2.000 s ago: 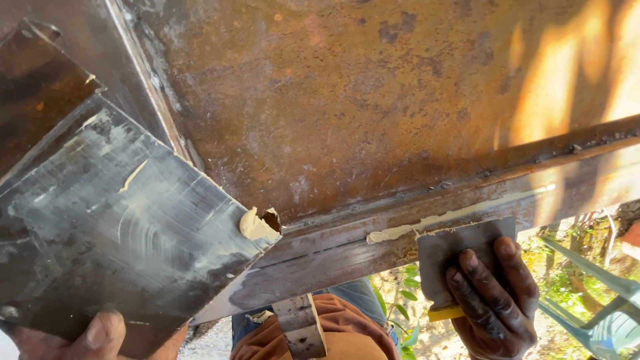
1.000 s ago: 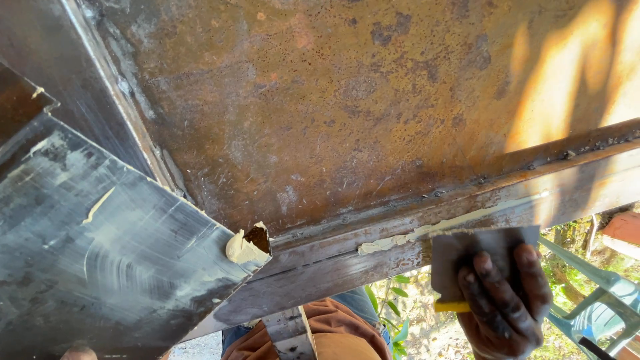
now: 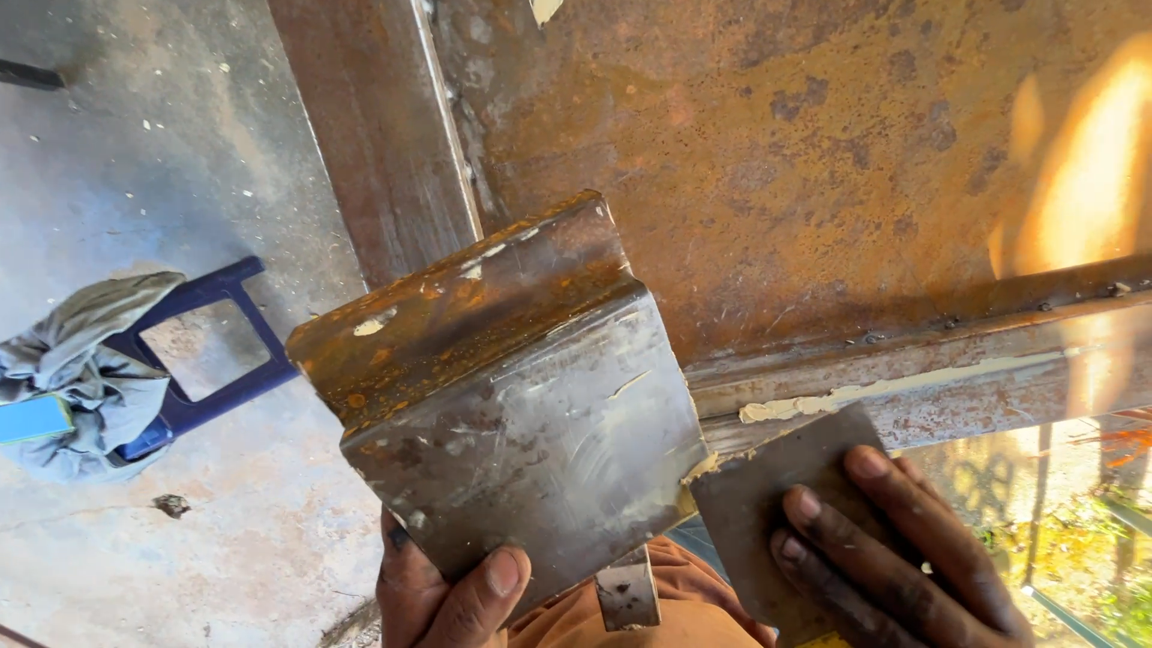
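Note:
My left hand (image 3: 454, 589) grips the lower edge of a bent metal plate (image 3: 558, 432), thumb on top; its face has pale filler smears and its folded upper part is rusty. My right hand (image 3: 900, 549) holds a flat metal spreader (image 3: 792, 495), fingers spread across its face. The spreader's upper left corner meets the plate's right corner, where some cream filler (image 3: 700, 470) sits. Behind them, a strip of cream filler (image 3: 900, 382) runs along the steel frame edge (image 3: 981, 396) of a rusty steel panel (image 3: 810, 180).
On the concrete floor (image 3: 243, 504) at left lies a dark blue plastic frame (image 3: 261, 333) with a grey cloth (image 3: 99, 360) and a light blue block (image 3: 34, 419) on it. A metal strip (image 3: 627, 589) stands out below the plate. Plants (image 3: 1080, 549) are at lower right.
The spreader has left the frame edge and now meets the plate's corner. The plate has turned and shows more of its rusty fold. The view has shifted left.

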